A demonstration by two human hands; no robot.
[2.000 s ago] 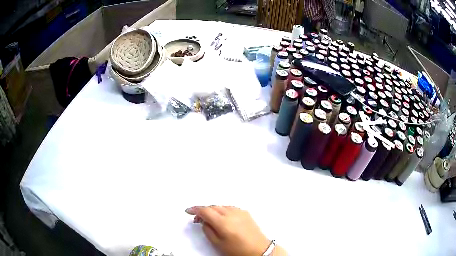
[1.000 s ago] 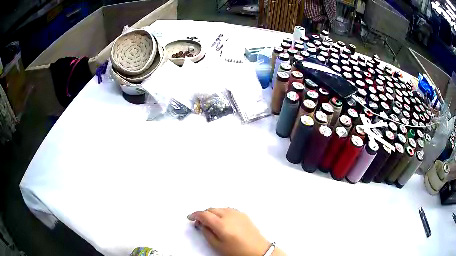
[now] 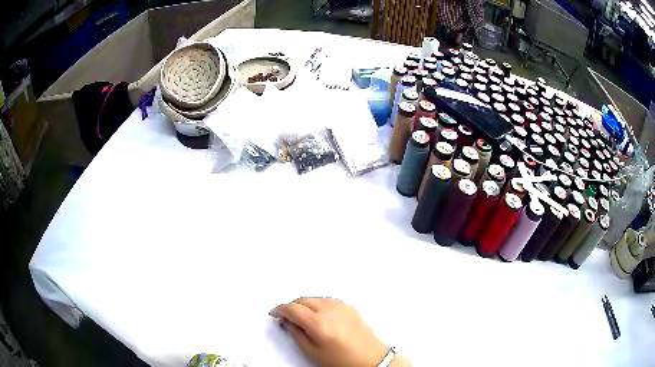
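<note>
My right hand (image 3: 332, 332) rests palm down on the white table cover (image 3: 215, 244) at the bottom middle. Its fingers point left and are loosely curled together, and a light band is on the wrist. Nothing shows in it, but the underside of the fingers is hidden. My left hand is not in view. A green and yellow patterned piece (image 3: 206, 360) is cut off by the bottom edge; I cannot tell what it is. A large block of upright thread spools (image 3: 454, 211) stands to the right, beyond my hand.
Crinkled clear bags with dark contents (image 3: 314, 154) and a flat packet (image 3: 359, 152) lie left of the spools. Round baskets (image 3: 192, 75) and a shallow dish (image 3: 266, 74) are at back left. A dark narrow tool (image 3: 610, 317) and cream cones (image 3: 628, 252) are at right.
My right hand has lowered very slightly from two seconds ago, and less of the patterned piece shows at the bottom edge. Nothing else has visibly moved.
</note>
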